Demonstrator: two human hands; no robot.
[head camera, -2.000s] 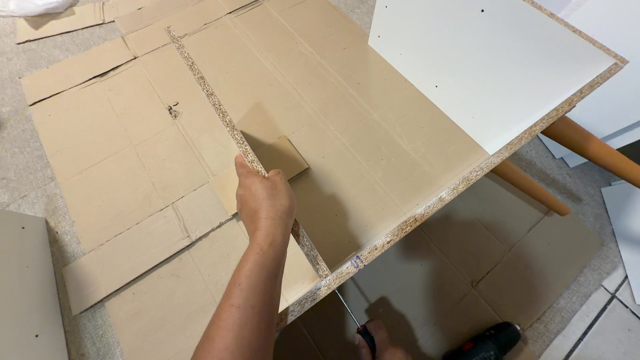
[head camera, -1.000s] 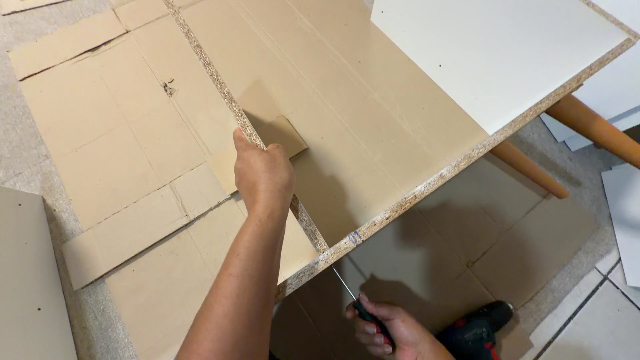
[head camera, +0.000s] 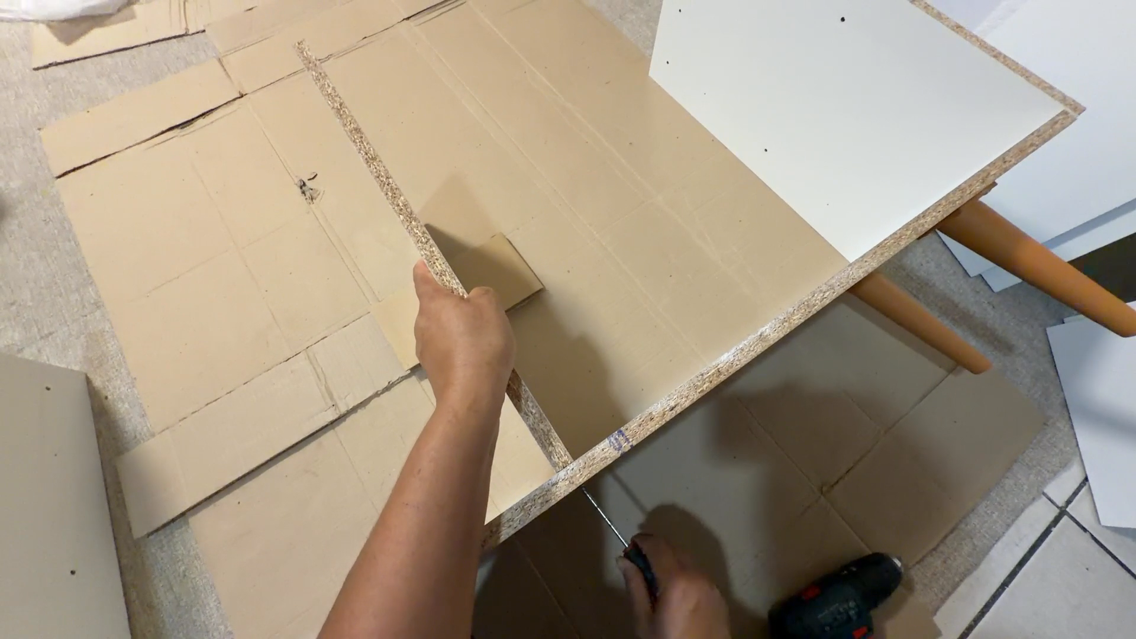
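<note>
My left hand (head camera: 463, 342) grips the raw edge of an upright particleboard panel (head camera: 382, 173) about midway along it. The panel's near end meets a long particleboard panel (head camera: 737, 355) that runs diagonally across the view and bears a blue mark near the joint. Below that joint, my right hand (head camera: 679, 590) is closed around the dark handle of a screwdriver (head camera: 608, 519), whose thin shaft points up at the long panel's outer face. The screwdriver's tip is hidden at the panel. Part of my right hand lies past the bottom edge of the view.
Flattened cardboard (head camera: 222, 231) covers much of the floor, with a small cardboard piece (head camera: 501, 271) under the upright panel. A black and red cordless drill (head camera: 839, 595) lies at the bottom. Tapered wooden legs (head camera: 1047, 266) jut right. White boards (head camera: 1100, 399) lie at right; another panel (head camera: 53, 497) stands left.
My right hand stays on the screwdriver, with its grip and angle changed and less of the hand in view than one second ago. My left hand keeps its hold on the upright panel.
</note>
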